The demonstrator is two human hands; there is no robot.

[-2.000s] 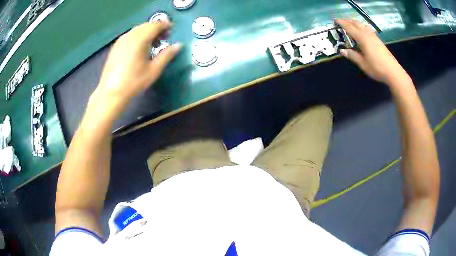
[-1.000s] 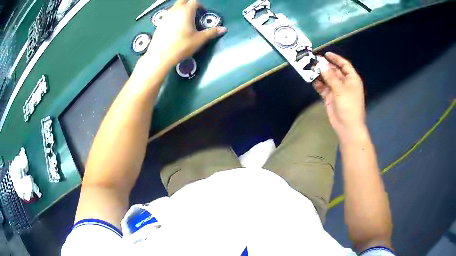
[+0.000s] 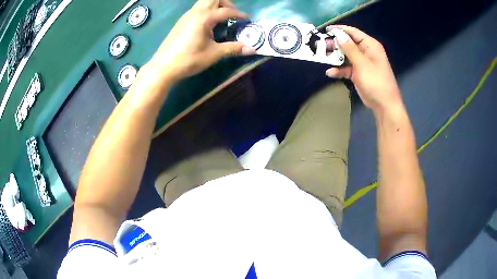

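A silvery carrier plate (image 3: 310, 53) is held over the bench's front edge. My right hand (image 3: 357, 60) grips its right end, beside an empty cut-out. A round disc part (image 3: 285, 38) sits in the plate near its middle. My left hand (image 3: 210, 41) has its thumb and fingers around a second disc (image 3: 250, 36) at the plate's left part; whether this disc is fully seated cannot be told. Three loose discs lie on the green bench to the left: one at the top (image 3: 138, 16), one below it (image 3: 119, 46) and one by my left forearm (image 3: 127, 76).
A black shallow tray (image 3: 79, 128) lies left of my left forearm. Two more plates (image 3: 28, 101) (image 3: 38, 171) lie beyond it. A white crumpled heap (image 3: 15, 202) is at the left end. A thin pointed tool (image 3: 125, 10) lies at the top. My lap is below the bench edge.
The plate has turned closer to level and moved left, still in my right hand. My left hand has brought a disc onto the plate's left part. The loose discs and tray show farther left.
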